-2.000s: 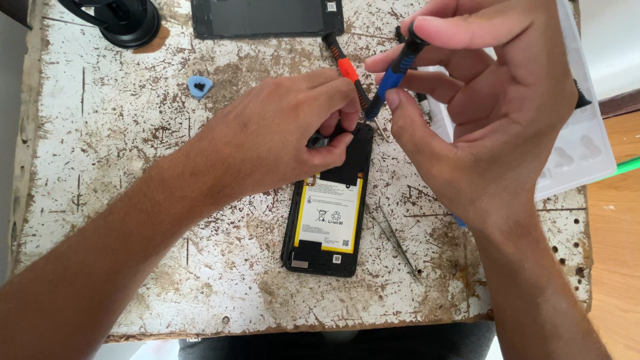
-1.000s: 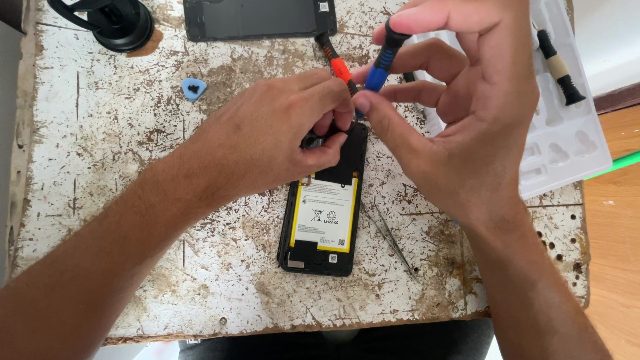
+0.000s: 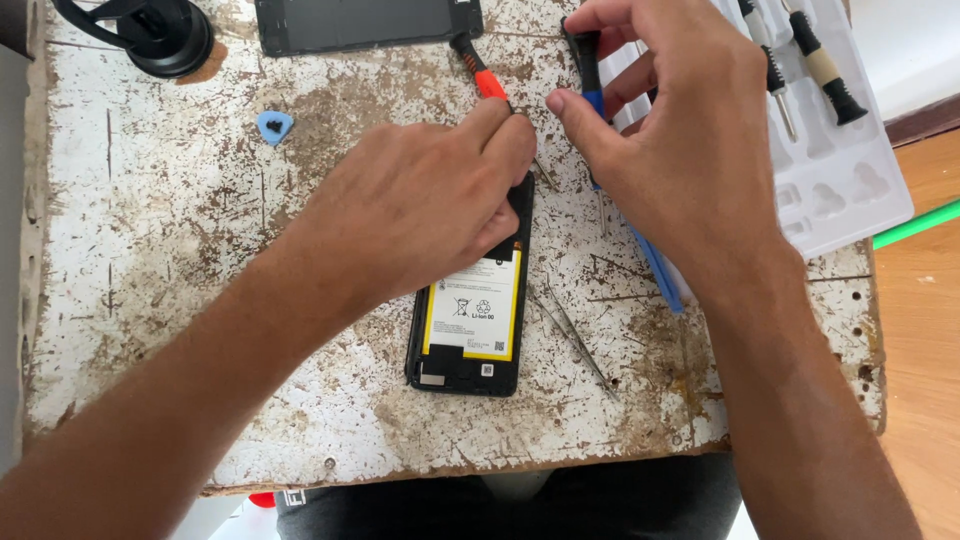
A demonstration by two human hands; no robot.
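Note:
An opened phone lies on the worn tabletop, its white and yellow battery showing. My left hand covers the phone's upper part with curled fingers; what its fingertips hold is hidden. Just beyond them lies a screwdriver with a red and black handle, its shaft pointing toward the phone. My right hand is spread around a blue and black screwdriver, the thumb apart from the handle and the fingers near its cap. Tweezers lie right of the phone.
A black suction cup stands at the back left, near a blue pick with small dark pieces on it. A dark screen panel lies at the back. A white plastic tray with screwdrivers and a blue flat tool are at the right.
My right hand has moved right, away from the phone's top, and its thumb has come off the blue screwdriver, which was gripped there before. My left hand remains over the phone.

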